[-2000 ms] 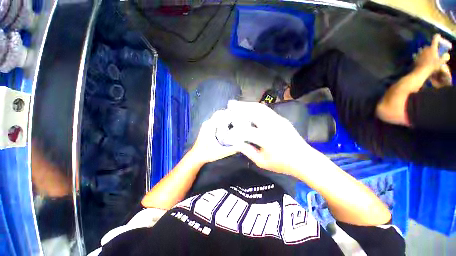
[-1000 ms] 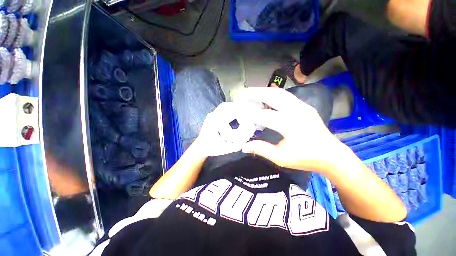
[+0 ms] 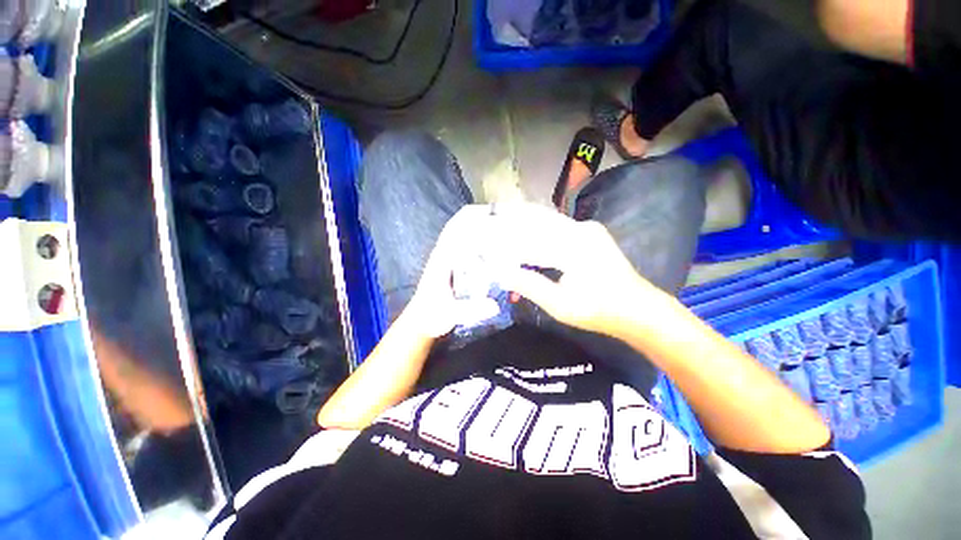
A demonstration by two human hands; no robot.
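A small pale blue part (image 3: pixel 483 306), apparently tube-shaped, is held above my lap. Its outline is largely lost in glare and behind my fingers. My left hand (image 3: pixel 453 269) is wrapped around its left side. My right hand (image 3: pixel 580 274) is on its right side, with fingers bent onto it. Both hands are overexposed, so single fingertips and any gloves cannot be made out.
A black bin (image 3: pixel 337 285) with loose blue parts is at my left, beside a white switch box (image 3: pixel 47 276). A blue crate (image 3: pixel 933 348) with rows of parts is at right. A co-worker's dark-clothed leg (image 3: pixel 811 137) and a blue stool (image 3: pixel 753 216) are ahead right. A floor crate (image 3: pixel 574 55) is beyond.
Both hands stay together on the part. The part now shows bluer below the fingers, and its round end is less visible. The view has shifted, showing more of my knees and the right crate.
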